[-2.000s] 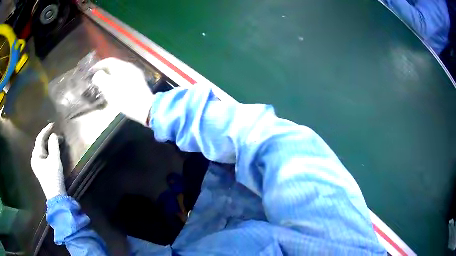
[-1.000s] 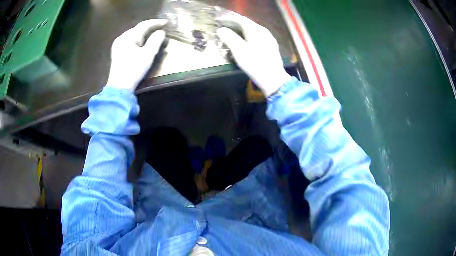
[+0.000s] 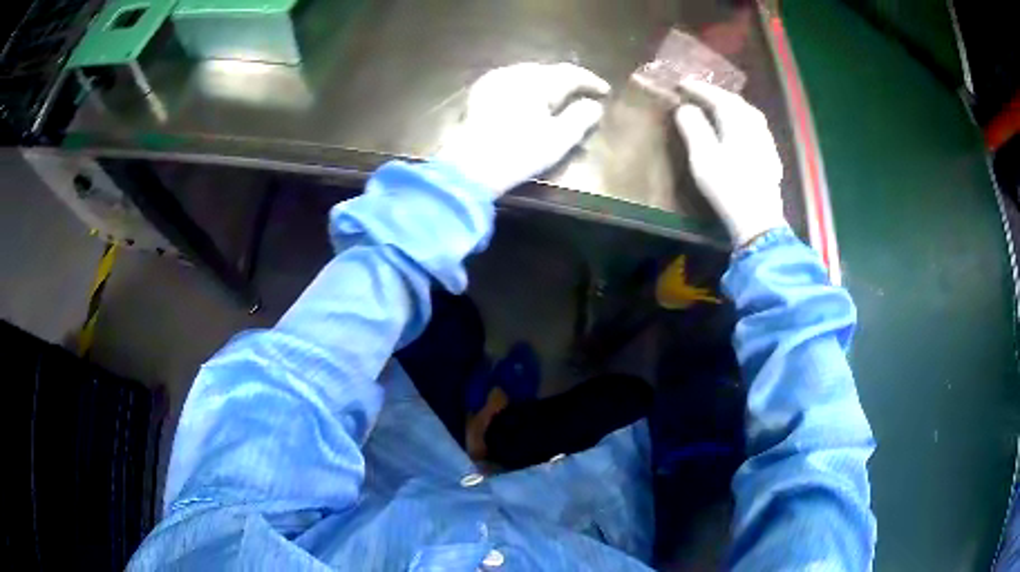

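My left hand, in a white glove, is over the steel bench near its front edge. Its thumb and fingers are curled with a gap between them, and nothing shows between the tips. My right hand, also gloved, is further right with its fingertips on the lower edge of a clear plastic bag. The bag is shiny and crinkled and lies towards the far right of the bench; its contents cannot be made out. The palm sides of both hands are hidden.
The steel bench has green fixtures at its far left. A green conveyor with a red-and-white edge strip runs along the right. Black ribbed crates stand at lower left. A yellow object shows below the bench.
The view has turned, with the green fixtures now at upper left. My left hand has come off the bag. The bag is now only at my right hand, and the white sheet no longer shows clearly.
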